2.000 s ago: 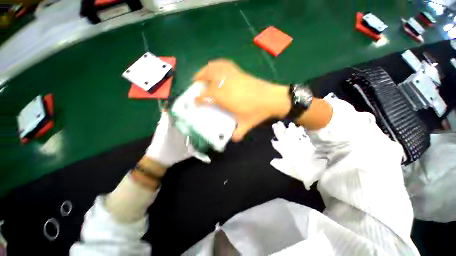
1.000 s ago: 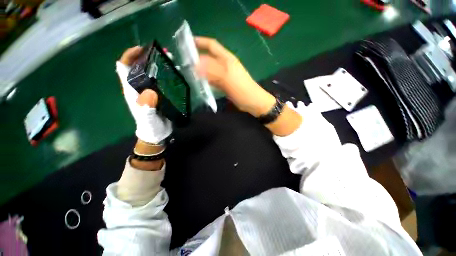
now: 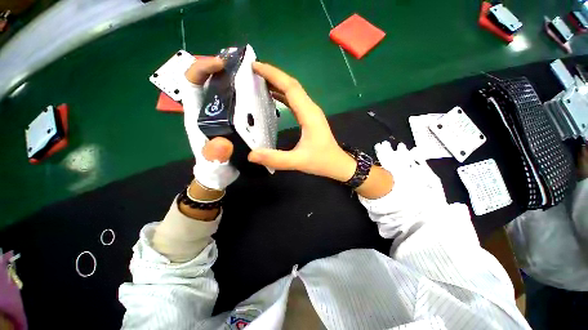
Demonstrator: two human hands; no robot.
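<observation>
My gloved left hand (image 3: 205,129) grips the black housing (image 3: 219,103) of an electronic unit, its bare thumb at the lower edge. My bare right hand (image 3: 303,129) holds the white perforated cover plate (image 3: 256,106) by its edges, fingers at the top and thumb at the bottom. The plate lies against the open side of the housing, slightly tilted. Whether it is fully seated, I cannot tell. The unit is held upright above the edge of the green belt. The inside of the housing is hidden by the plate.
The green belt (image 3: 129,138) carries units on red pads and a bare red pad (image 3: 357,35). Spare white covers (image 3: 485,187), a thin black stick (image 3: 382,122), a loose white glove (image 3: 403,171) and a checked bag (image 3: 532,142) lie right. Two pale rings (image 3: 86,264) lie left.
A second ago the cover was apart from the housing, with green board showing; now it is against the housing. Two seconds ago my right hand was over a white plate held in my left.
</observation>
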